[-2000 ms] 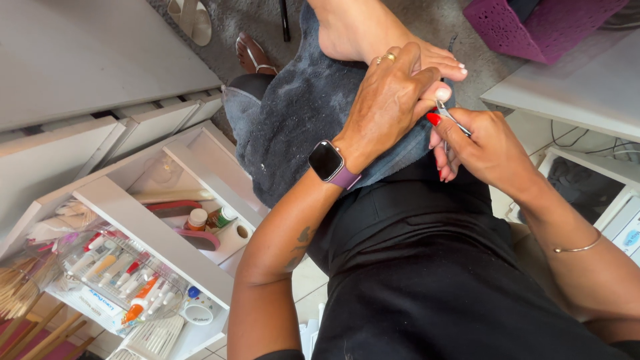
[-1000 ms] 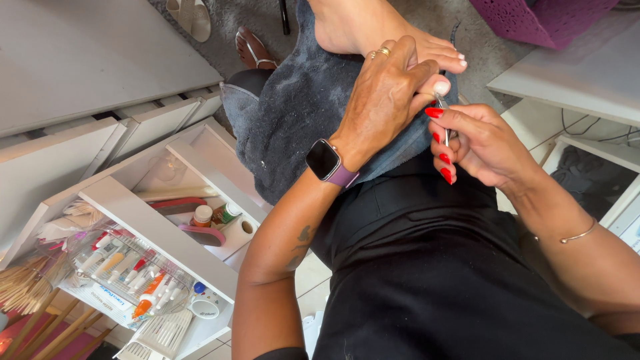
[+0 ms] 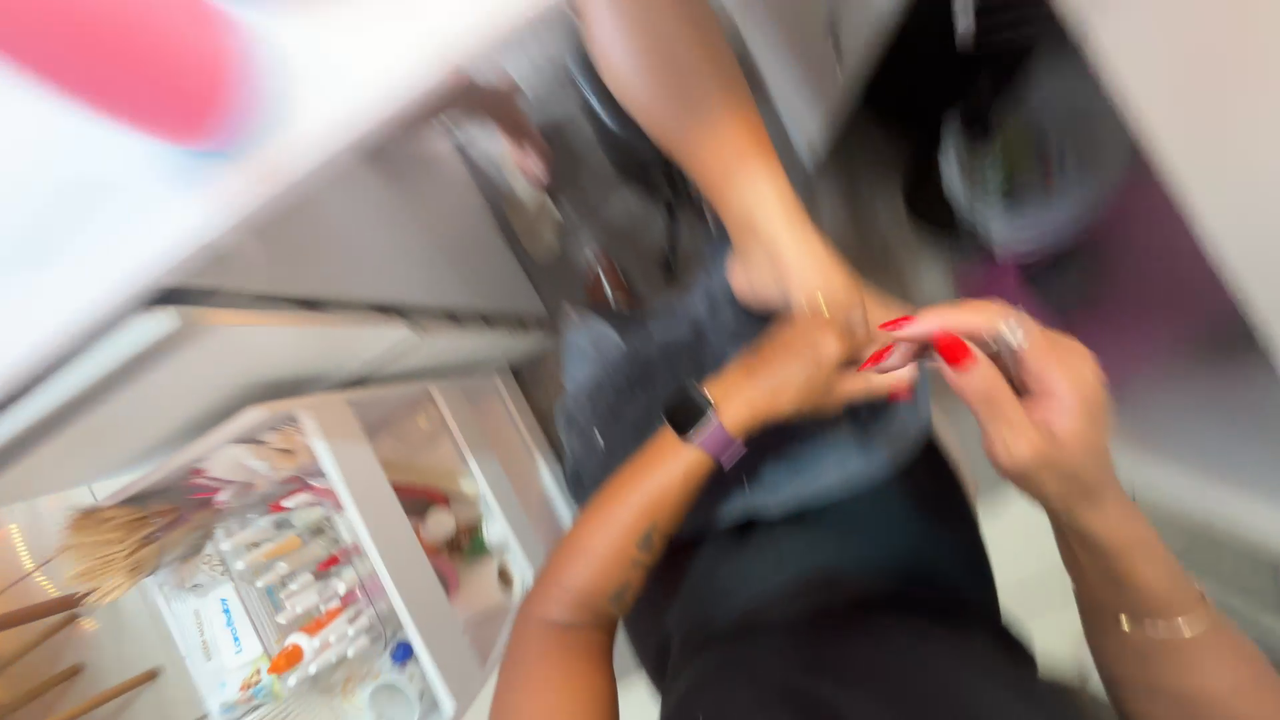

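Note:
Motion blur softens the whole view. A person's bare foot (image 3: pixel 790 265) rests on a dark grey towel (image 3: pixel 640 390) over my lap. My left hand (image 3: pixel 800 365), with a ring and a watch at the wrist, lies against the front of the foot, its fingers around the toe area. To its right is my right hand (image 3: pixel 1010 380), red-nailed, thumb and fingertips brought close together beside my left fingers. Whether a tool is between them cannot be made out. The toes are mostly hidden by my hands.
At lower left an open drawer (image 3: pixel 390 530) holds bottles and a wire basket (image 3: pixel 300 570) of tubes. Wooden sticks (image 3: pixel 120 540) stand beside it. A white tabletop (image 3: pixel 330 60) with a blurred pink object (image 3: pixel 130 60) crosses the upper left. A purple basket (image 3: pixel 1130 270) is at right.
The view has swung, bringing the tabletop and the lower leg into sight. My right hand has turned from gripping a slim metal tool at the toe to holding its fingertips close beside my left fingers.

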